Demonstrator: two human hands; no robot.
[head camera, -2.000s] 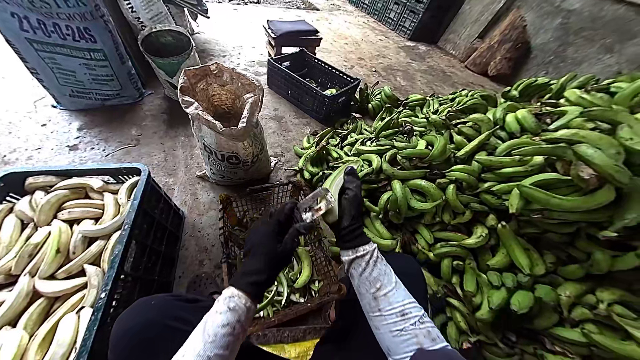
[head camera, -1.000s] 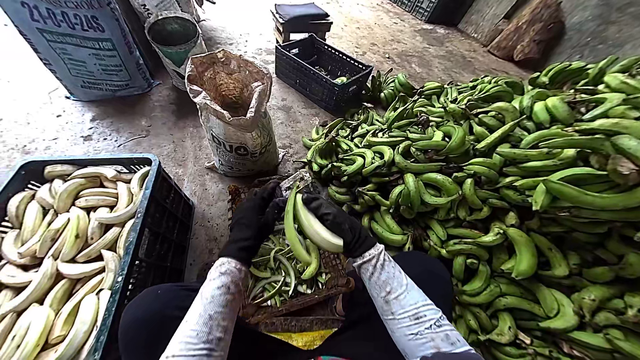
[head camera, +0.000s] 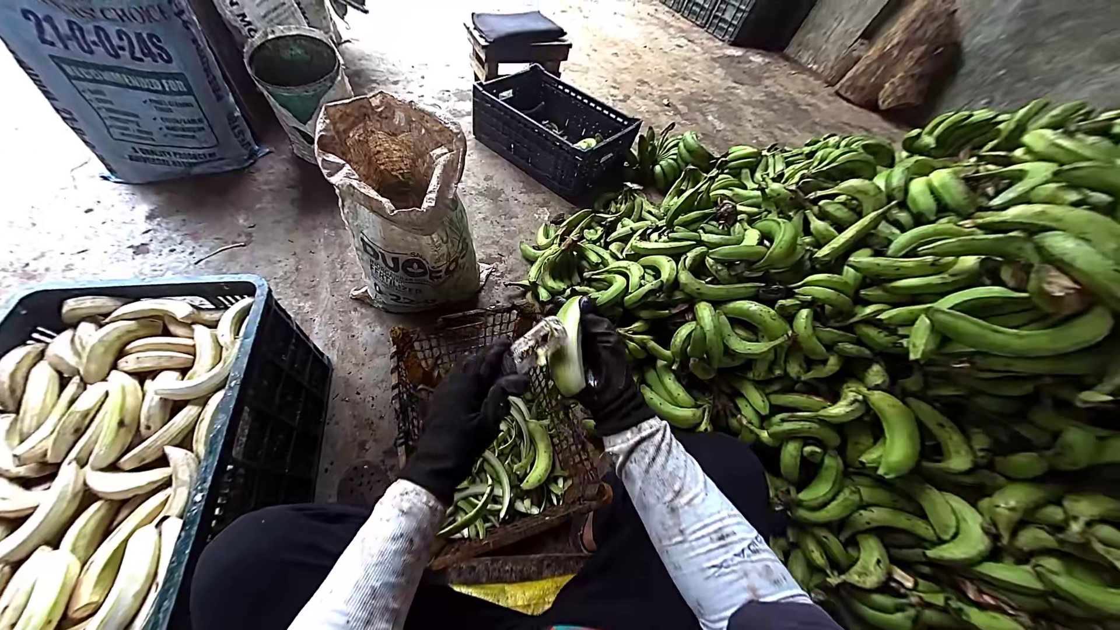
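My right hand (head camera: 608, 372), in a black glove, grips a partly peeled green plantain (head camera: 569, 347) held upright. The black-gloved left hand (head camera: 472, 411) is closed on a flat peeling tool (head camera: 536, 343), whose end lies against or very near the plantain's left side; the exact type of tool is unclear. Below both hands, a worn mesh crate (head camera: 420, 350) holds green peels (head camera: 499, 481) and a curved green piece. Peeled plantains (head camera: 114, 411) fill a dark crate (head camera: 262, 350) at the left.
A large heap of green plantains (head camera: 840, 350) covers the right side. Ahead stand an open fertilizer sack (head camera: 411, 254), a bucket (head camera: 302, 96) and a black crate (head camera: 556, 144) with a small stool (head camera: 516, 44) behind it. A full blue-white sack (head camera: 131, 96) stands at upper left.
One second ago a strip of green peel hung away from the plantain, which was tilted between my hands. Now the plantain is upright and my hands are slightly farther apart.
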